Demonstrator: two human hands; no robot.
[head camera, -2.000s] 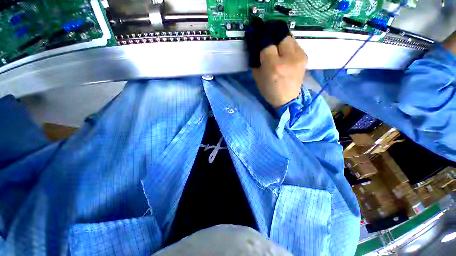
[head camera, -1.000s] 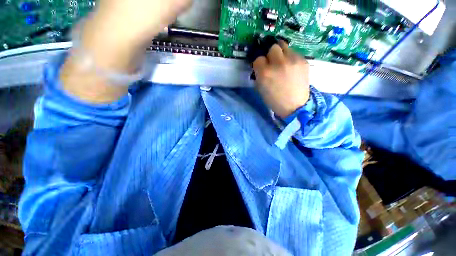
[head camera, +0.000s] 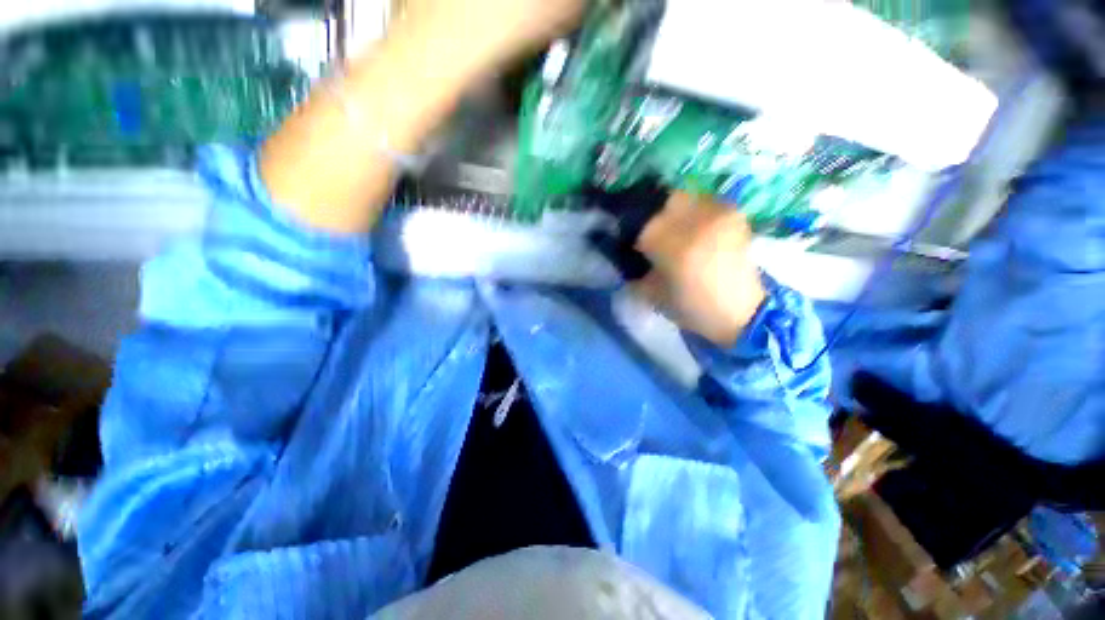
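Observation:
The frame is blurred. A green printed circuit board (head camera: 703, 136) lies at the top centre, with a large white bar (head camera: 788, 61) across it. My right hand (head camera: 697, 248), with black finger cots, is at the board's near edge; its fingers are blurred and I cannot tell if they hold anything. My left hand (head camera: 521, 15) reaches over the left part of the board at the top edge of the picture; its fingers are cut off or hidden.
A metal conveyor rail (head camera: 454, 246) runs in front of my body. Another green board (head camera: 133, 103) lies at the upper left. A person in a blue smock (head camera: 1030, 303) stands close on the right. Cardboard-coloured items lie low at the right.
My left arm has come in from the left and moved on to the upper middle. My right hand stays at the board's near edge. The view has tilted up, showing more of the white bar.

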